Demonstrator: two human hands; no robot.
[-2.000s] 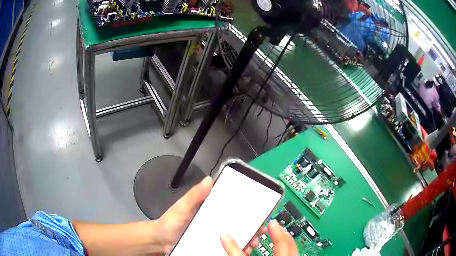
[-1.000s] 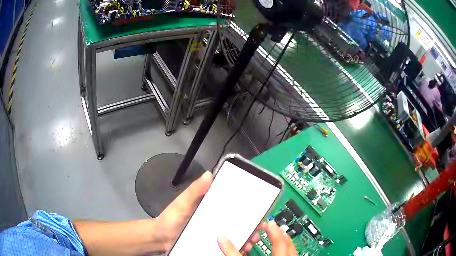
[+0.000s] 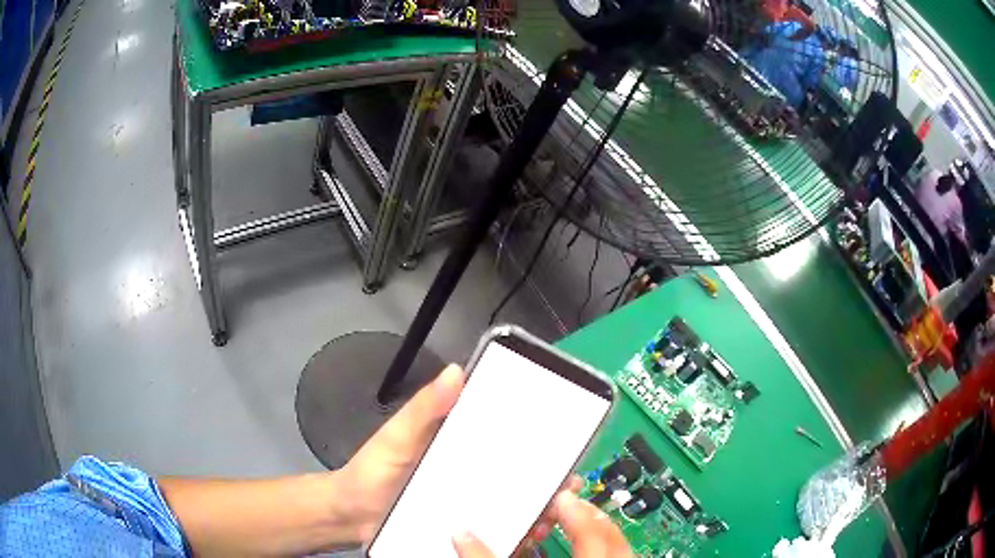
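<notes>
A smartphone (image 3: 502, 447) with a blank white screen and dark edge is held tilted at the bottom middle. My left hand (image 3: 382, 469) grips it along its left side, with the thumb near the upper left edge. My right hand (image 3: 578, 529) is at its lower right, cut off by the bottom edge; a thumb tip lies over the lower screen, and other fingers are by the right edge. Whether the right hand also bears the phone is hard to tell. Just beyond lie two green circuit boards, one farther (image 3: 685, 390) and one nearer (image 3: 644, 496), partly hidden by the phone and right hand.
A green-topped table (image 3: 764, 436) carries a clear plastic bag (image 3: 835, 496) at the foot of a red post (image 3: 938, 420), and a small pale stick (image 3: 807, 436). A black pedestal fan (image 3: 480, 229) stands ahead. Another table (image 3: 349, 74) holds boards. People show beyond the conveyor (image 3: 698, 142).
The phone has shifted slightly up and left in view. My right thumb has moved down and left over the screen. My left hand keeps its grip.
</notes>
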